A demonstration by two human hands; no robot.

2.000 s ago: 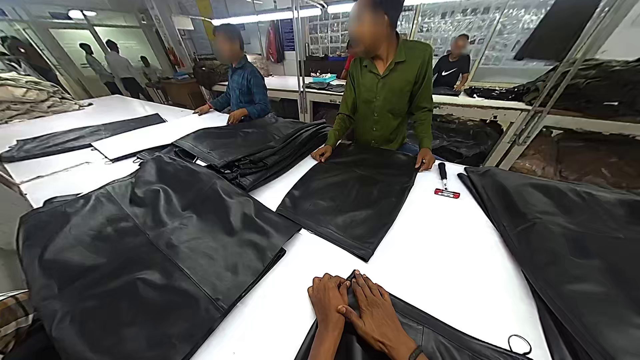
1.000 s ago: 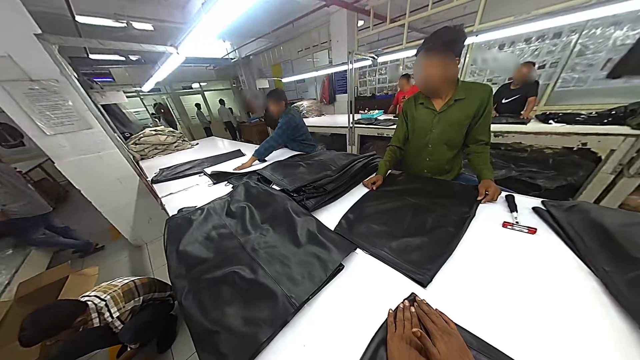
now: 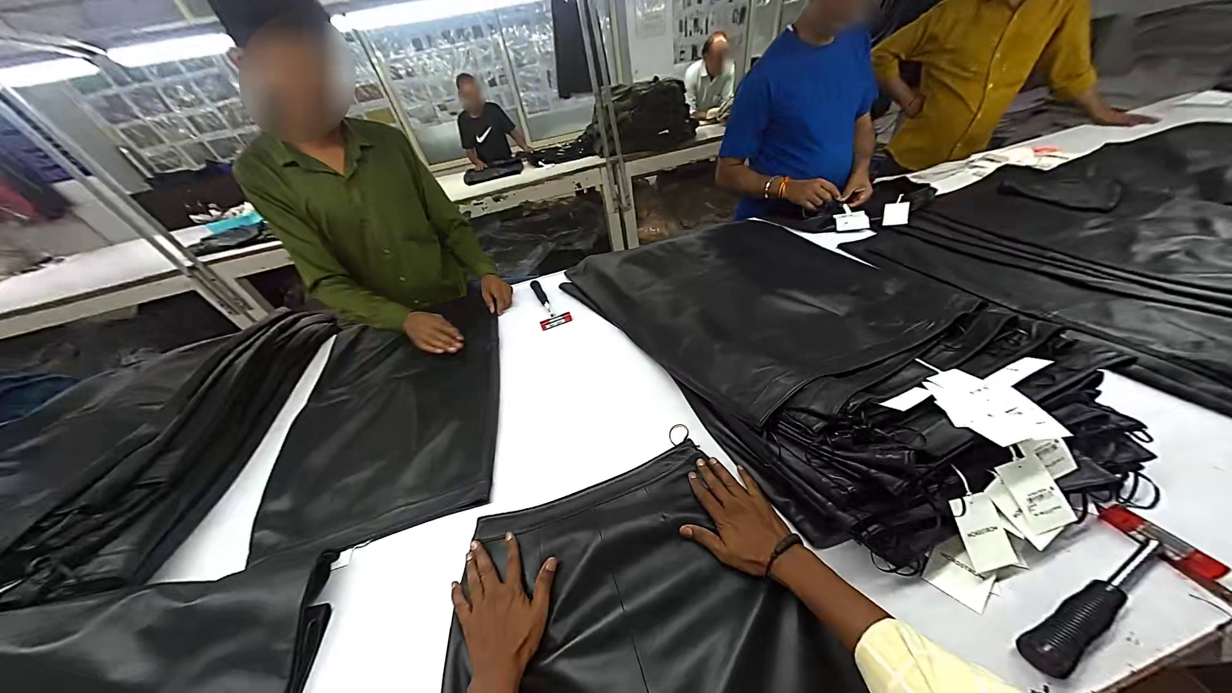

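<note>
A black leather-look skirt (image 3: 616, 577) lies on the white table in front of me, its waistband at the far edge and a thin loop at the waistband's right corner. My left hand (image 3: 504, 606) rests flat on its upper left part, fingers spread. Near the right end of the waistband my right hand (image 3: 736, 520) lies palm down, fingers apart, a dark band on its wrist. Neither hand grasps anything.
Tagged black garments (image 3: 770, 318) are piled at the right, beside a black-handled scraper (image 3: 1073, 626). Another scraper (image 3: 551, 308) lies farther back. A co-worker in green touches a black panel (image 3: 385, 443). More garments (image 3: 144, 626) lie at lower left. Others stand behind.
My hands, close together before, are now apart on the skirt. More of the skirt shows. The view has swung right, bringing the tagged pile in.
</note>
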